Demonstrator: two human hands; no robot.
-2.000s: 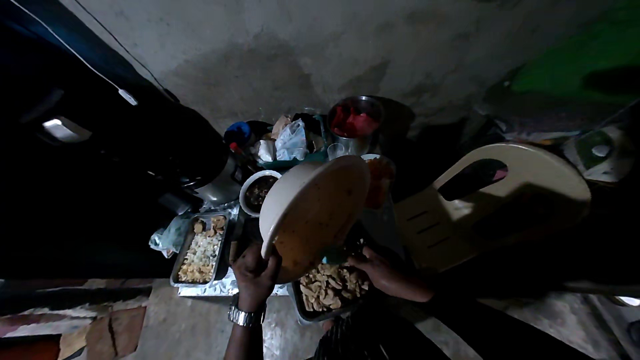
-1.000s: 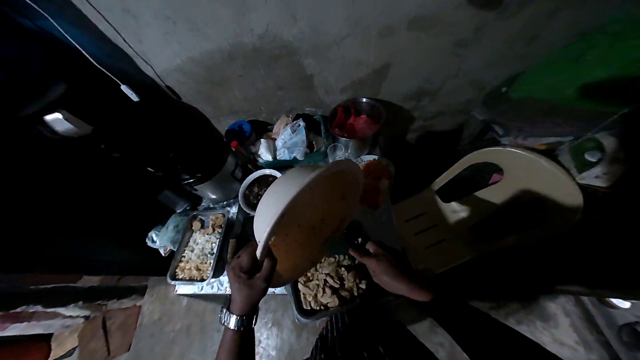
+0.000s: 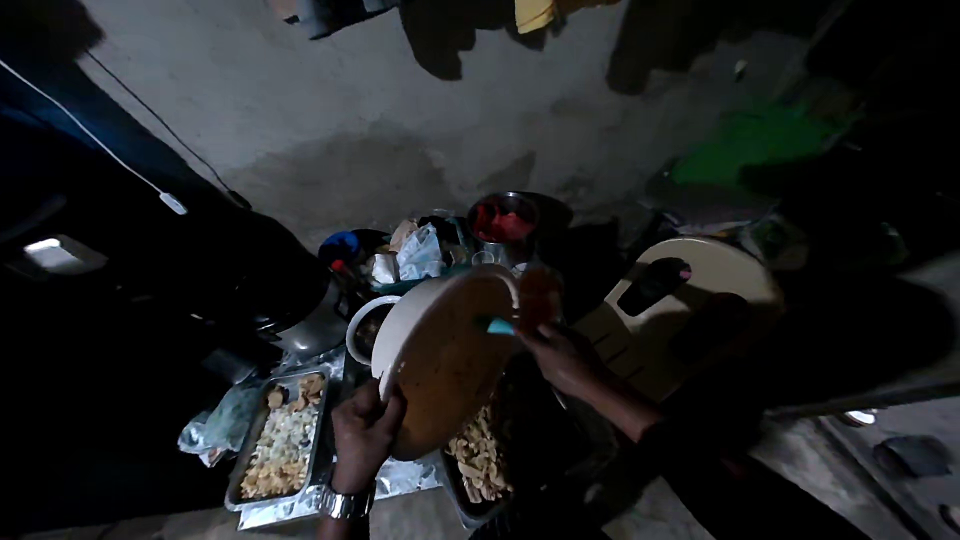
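Note:
My left hand (image 3: 365,427), with a metal-band watch at the wrist, grips the near rim of a large white basin (image 3: 442,360). The basin is tilted on its side, its stained orange-brown inside facing right. My right hand (image 3: 559,360) holds a utensil with a turquoise part (image 3: 499,325) against or just over the inside of the basin; its far end is hard to make out. Below the basin lies a metal tray of pale food pieces (image 3: 480,457), partly hidden by it. A white bowl with dark contents (image 3: 360,330) stands behind the basin at the left.
A metal tray of chopped food (image 3: 281,442) lies at the left beside a plastic bag (image 3: 225,424). Behind are a metal bowl with red contents (image 3: 504,221), plastic bags (image 3: 420,251) and a container of reddish food (image 3: 541,292). A cream plastic chair (image 3: 705,262) stands at the right.
My right hand and the turquoise utensil have moved up from low by the tray to the basin's inside. The basin stays tilted in my left hand. The view has tipped upward.

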